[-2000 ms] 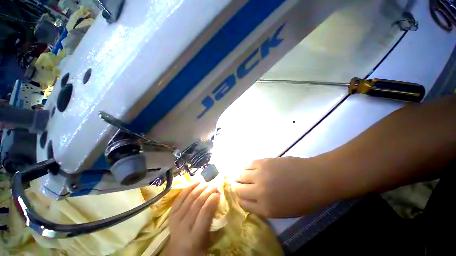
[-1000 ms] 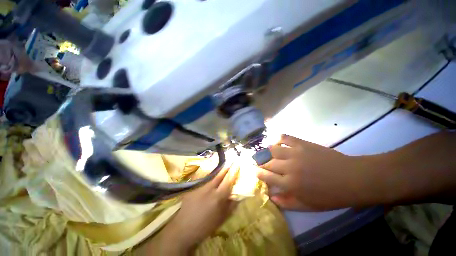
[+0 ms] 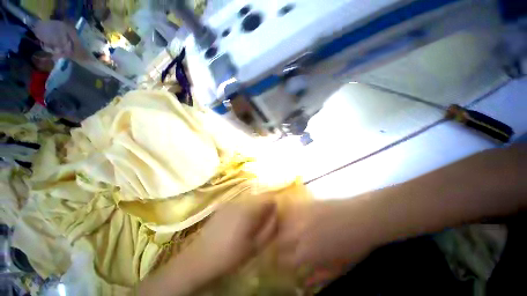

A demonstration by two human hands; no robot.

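Note:
The pale-yellow garment [image 3: 156, 150] lies in a crumpled heap left of and below the needle area of the white sewing machine [image 3: 277, 34]. My left hand [image 3: 231, 237] and my right hand [image 3: 329, 231] are close together on the garment's edge in front of the needle area, both blurred. Both hands appear to grip the yellow cloth; the fingertips are partly hidden and smeared by motion. The needle area [image 3: 294, 124] is blurred in bright lamp glow.
A screwdriver [image 3: 479, 123] with an amber-and-black handle lies on the machine bed at the right. A dark purple tie [image 3: 182, 78] shows behind the heap. Other machines and cloth pieces stand at the upper left. Cloth [image 3: 471, 248] shows low at the right.
The view has shifted, showing more of the heap. Both hands have moved away from the needle area toward me, with cloth between them. The curved metal bar no longer shows clearly.

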